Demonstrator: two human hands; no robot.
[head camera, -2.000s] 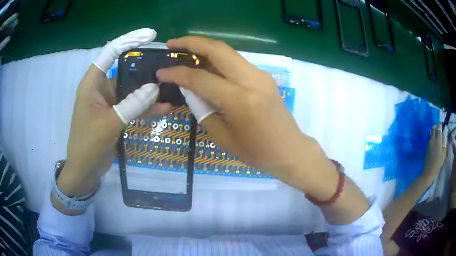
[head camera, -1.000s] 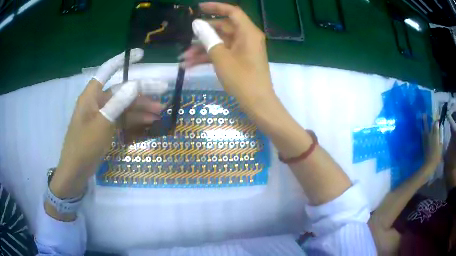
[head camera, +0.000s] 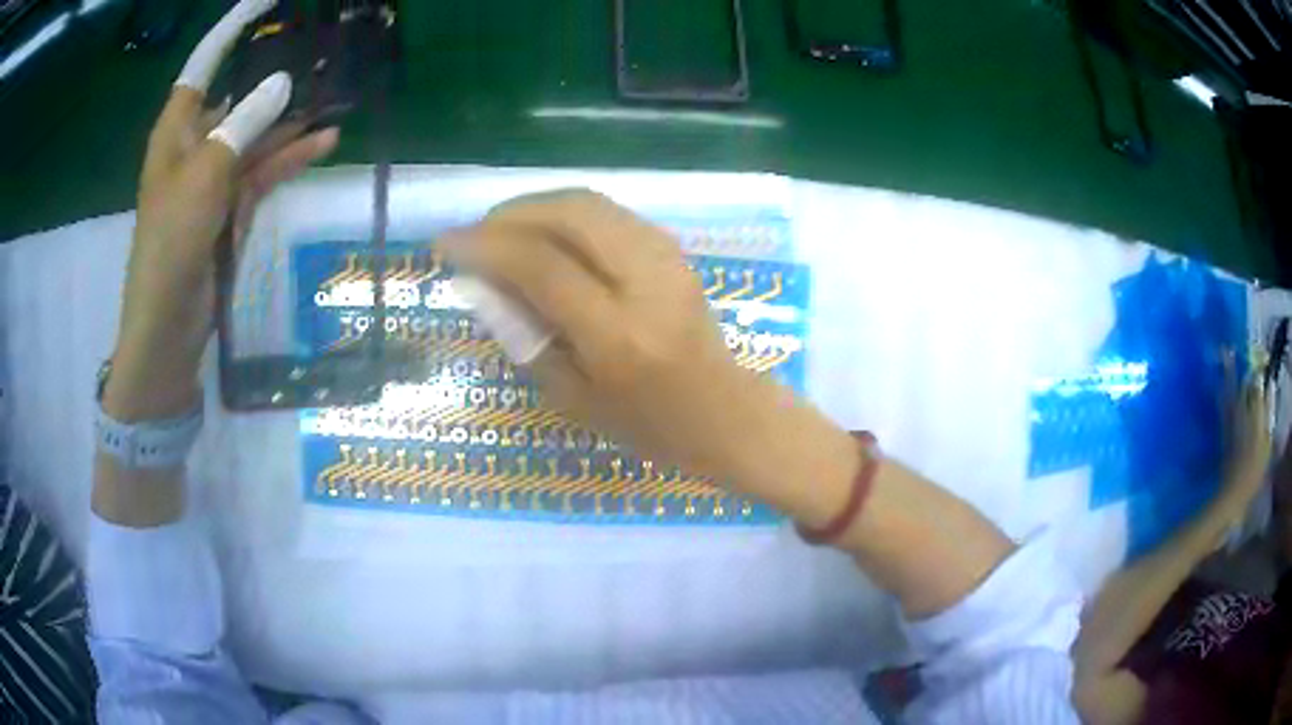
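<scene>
My left hand (head camera: 213, 184), with white finger cots, holds a black phone middle frame (head camera: 305, 383) by its upper part at the upper left. The frame's top reaches over the green belt and its open window lies over the left edge of the blue flex carrier sheet. The carrier sheet (head camera: 553, 503) shows rows of orange strips and white circles. My right hand (head camera: 609, 312) is over the sheet's middle, blurred, its fingers bent together near the upper rows. Whether it holds a flex circuit cannot be made out.
A green conveyor belt (head camera: 907, 156) crosses the far side with several black frames. White foam sheet (head camera: 567, 609) covers the near bench. A crumpled deep-blue film pile (head camera: 1183, 397) and a patterned blue piece (head camera: 1070, 425) lie at right, beside another person's arm (head camera: 1204, 524).
The frame has moved left in my left hand. My right hand has let go of the frame and come down over the carrier sheet.
</scene>
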